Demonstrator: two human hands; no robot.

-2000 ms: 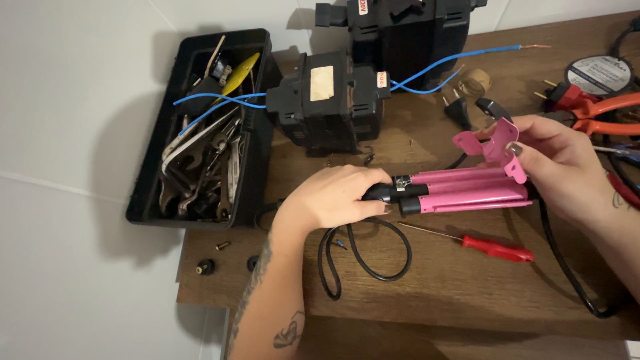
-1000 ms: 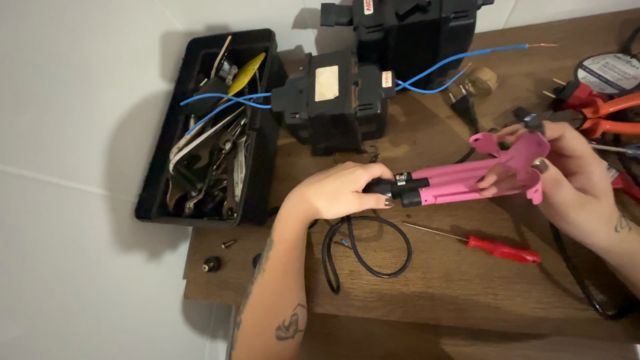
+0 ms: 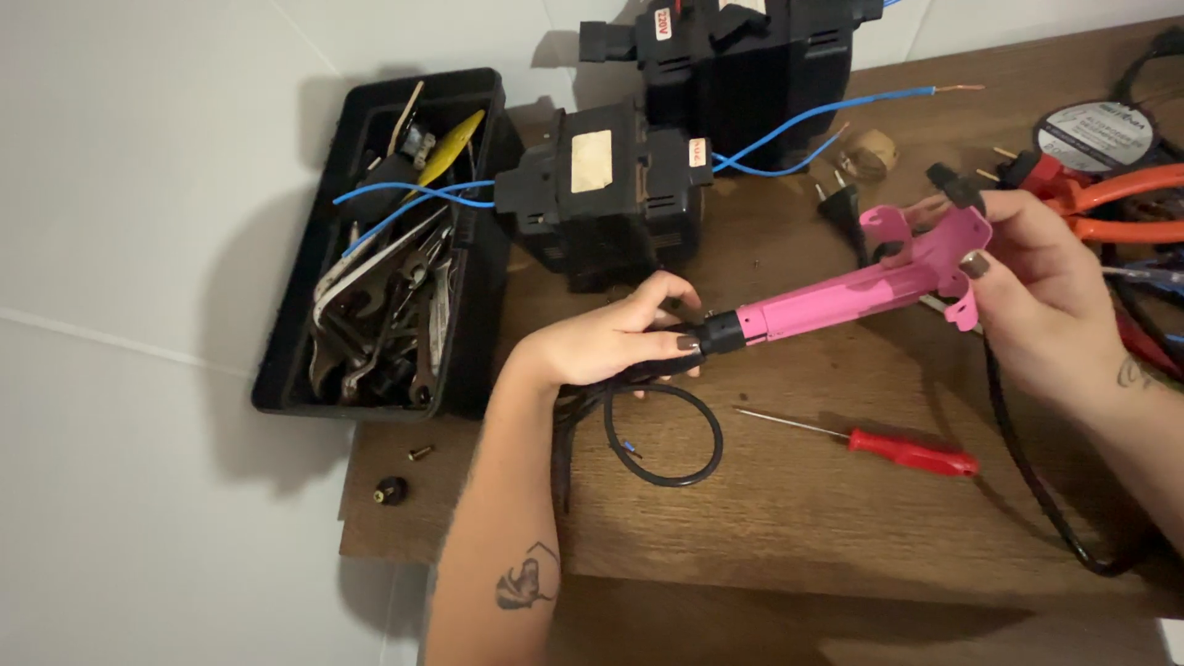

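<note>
A pink metal tube part with a flared, lobed end [image 3: 842, 298] lies lengthwise between my two hands. My left hand [image 3: 624, 338] is closed around a black piece at its narrow end, where a black collar [image 3: 721, 331] meets the pink part. Near the flared end, my right hand [image 3: 1036, 277] grips a lobe between thumb and fingers. Below the pink part, a red-handled screwdriver [image 3: 911, 453] lies on the wooden table. A thin black cable [image 3: 717, 449] forms a loop beside my left hand.
A black toolbox [image 3: 268, 370] of wrenches stands at left. Behind my hands are two black transformers [image 3: 629, 185] [image 3: 749, 83] with blue wires [image 3: 805, 116]. A black plug [image 3: 840, 208], orange-handled pliers [image 3: 1128, 190] and a tape roll [image 3: 1101, 134] lie at right. A screw [image 3: 421, 452] and black knob [image 3: 389, 490] sit near the left edge.
The pink pieces, seen side by side with a gap earlier, now line up as one tube. My right hand has tilted the flared end upward.
</note>
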